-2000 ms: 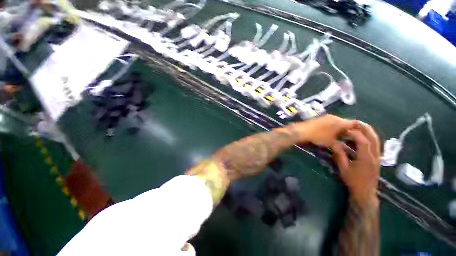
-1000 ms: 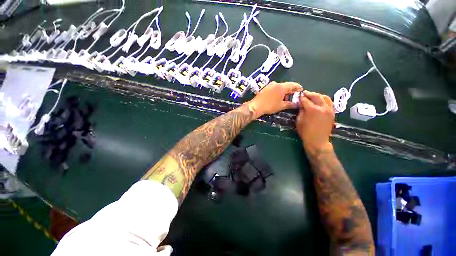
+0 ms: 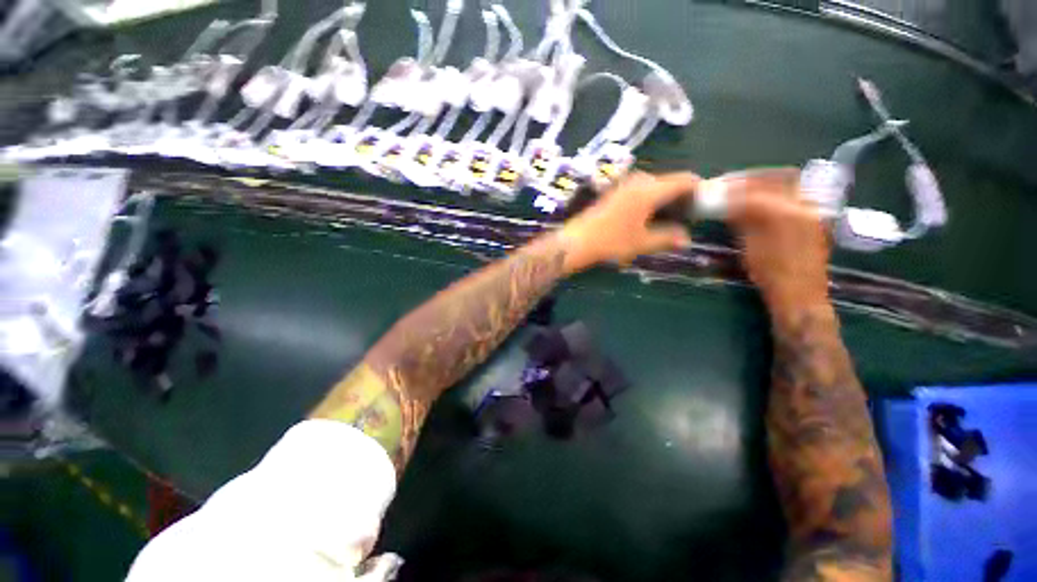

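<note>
My right hand [image 3: 780, 222] holds a small white adapter [image 3: 714, 199], blurred, above the dark rail. My left hand [image 3: 632, 218] is just left of it, thumb and fingers apart, with nothing visible held. A row of open power adapters [image 3: 508, 171] with yellow and dark parts showing lies beyond the rail, to the left of my hands. Another white adapter [image 3: 870, 225] with its cord lies right of my right hand, beside a cord bundle [image 3: 823, 185]. A heap of black pieces [image 3: 563, 381] lies on the green surface in front of me.
A second black heap [image 3: 165, 307] lies at left, next to a white sheet [image 3: 57, 250] with white items on it. A blue parts bin [image 3: 989, 443] with a few black pieces is at lower right. The dark rail [image 3: 910, 307] crosses the green surface.
My hands have moved apart. My right hand has moved right with the white adapter, and my left hand has opened. The head view has shifted slightly since one second ago.
</note>
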